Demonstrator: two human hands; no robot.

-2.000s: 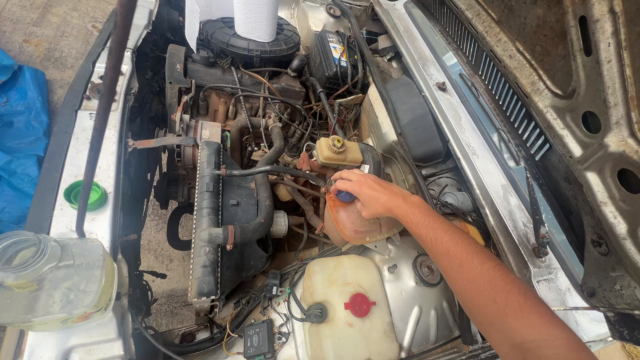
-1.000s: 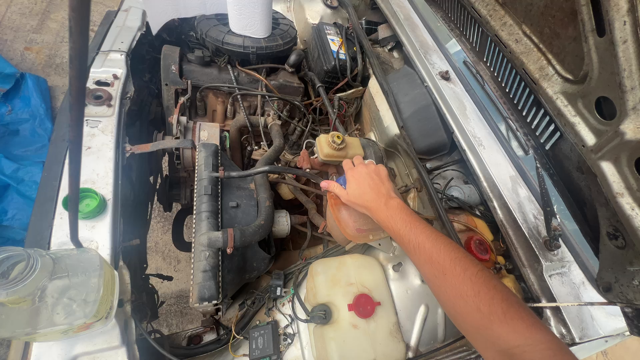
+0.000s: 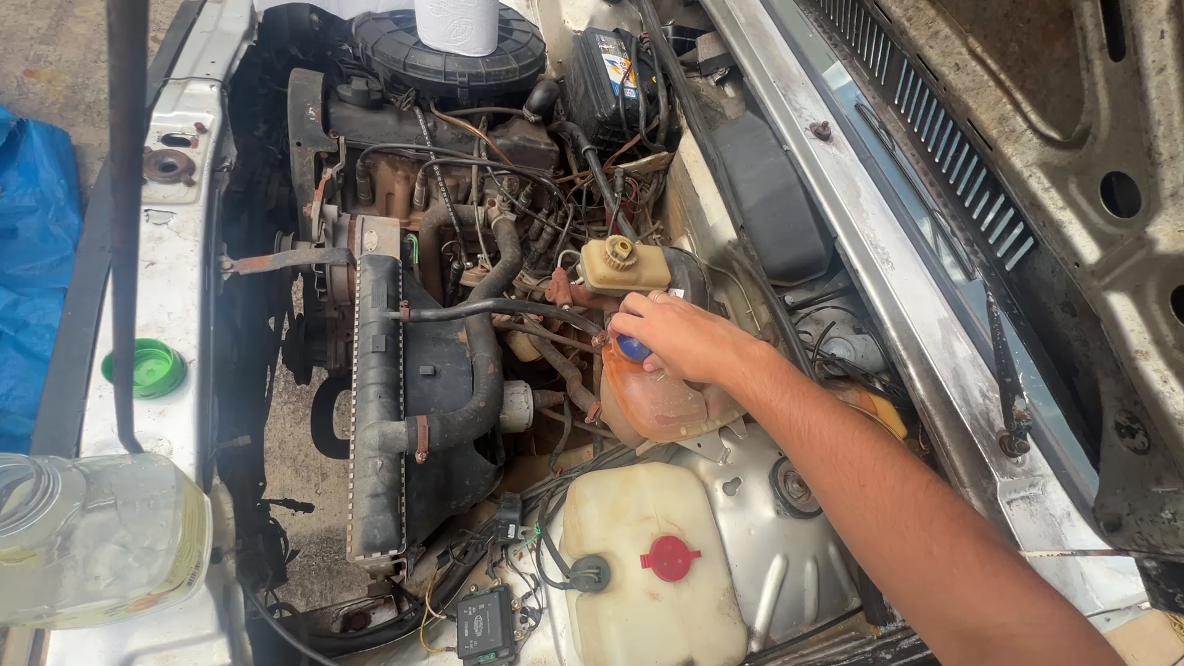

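My right hand (image 3: 671, 338) reaches in from the lower right, its fingers closed around the blue cap (image 3: 634, 348) of an orange-stained coolant expansion tank (image 3: 671, 402). The cap sits at the tank's neck, partly covered by the fingers. A black hose (image 3: 499, 307) runs from the radiator (image 3: 377, 407) to beside the cap. Just above the hand is the brake fluid reservoir (image 3: 622, 268) with its yellowish cap. Below the tank stands a whitish washer fluid reservoir (image 3: 652, 564) with a red cap (image 3: 670, 559). My left hand is out of view.
A clear plastic jug (image 3: 102, 541) and a green lid (image 3: 145, 368) rest on the front panel at left. A paper towel roll (image 3: 457, 23) stands on the air filter housing (image 3: 449, 55). A thin prop rod (image 3: 127, 222) crosses the left side; the raised hood (image 3: 1091, 185) is at right.
The right hand stays at the blue cap; its fingers and wrist have changed posture around it. The view has shifted slightly.
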